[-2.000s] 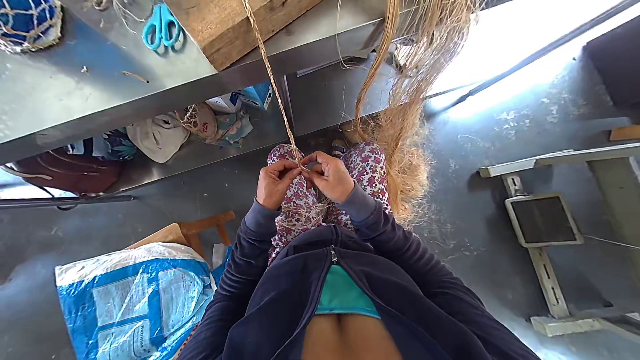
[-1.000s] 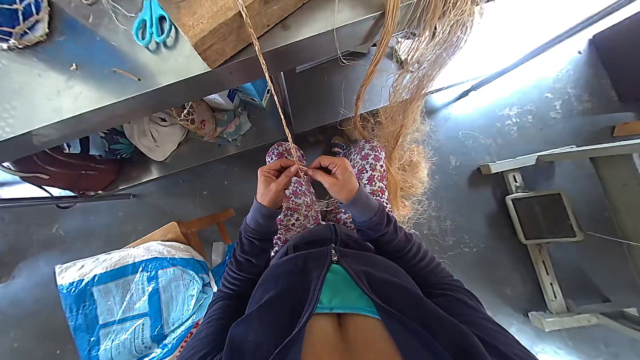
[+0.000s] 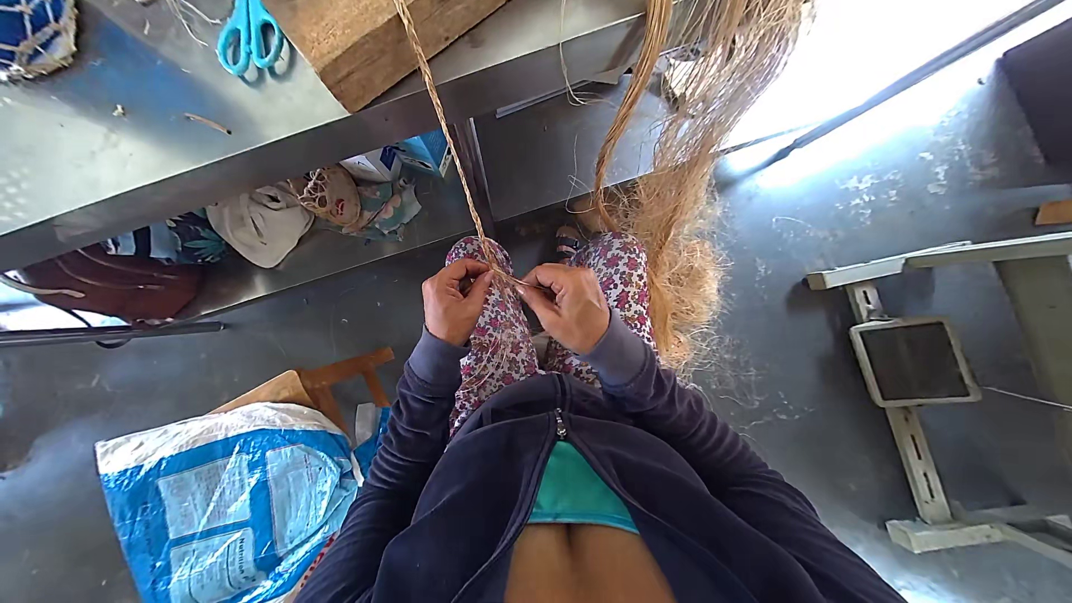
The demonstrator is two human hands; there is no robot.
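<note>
A thin braided cord of tan plant fibre (image 3: pixel 445 127) runs down from the table's wooden block to my lap. My left hand (image 3: pixel 456 300) pinches its lower end between thumb and fingers, above my left knee. Fibre strands stretch a short way across to my right hand (image 3: pixel 567 305), whose thumb and fingertips pinch them. Which strands each finger holds is too small to tell. To the right of my knees hangs a long bundle of loose tan fibre (image 3: pixel 695 126), down to a tangled heap beside my leg.
A wooden block (image 3: pixel 368 50) and turquoise scissors (image 3: pixel 249 38) lie on the metal table (image 3: pixel 151 159). Bags and cloths, among them a white cloth (image 3: pixel 261 224), fill the shelf below. A blue and white sack (image 3: pixel 234 494) rests on a wooden chair at left. A metal frame (image 3: pixel 913 452) stands at right.
My hands have drawn slightly apart compared with two seconds ago, with fibre strands still between them.
</note>
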